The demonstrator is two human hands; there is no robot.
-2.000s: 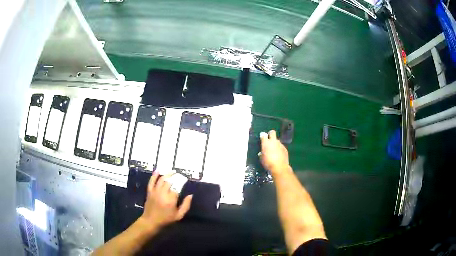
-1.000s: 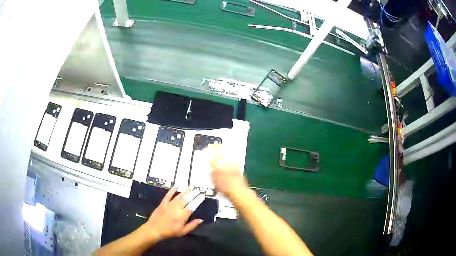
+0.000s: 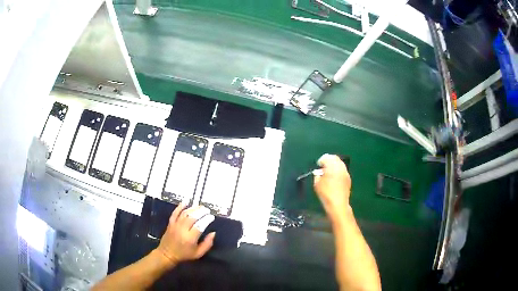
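Several black phone middle frames (image 3: 229,153) lie side by side on the white feed bed (image 3: 258,187). My left hand (image 3: 187,233) is at the bed's near edge, fingers spread, fingertips by the lower ends of the two rightmost frames; it holds nothing. White finger cots cover some fingertips. My right hand (image 3: 334,185) is over the green belt, right of the bed, fingers closed on a thin dark phone middle frame (image 3: 308,175) that is mostly hidden by the hand. Another middle frame (image 3: 393,187) lies on the belt to its right.
Black pads lie across the bed's far edge (image 3: 218,116) and near edge (image 3: 227,230). A tilted frame (image 3: 311,91) stands by a shiny patch beyond. A white bar (image 3: 363,48) slants above the green belt (image 3: 193,45). The machine's white housing (image 3: 34,51) is at left.
My right hand has moved from the rightmost frame on the bed to the green belt on the right and now grips a thin piece. My left hand has stayed by the bed's near edge.
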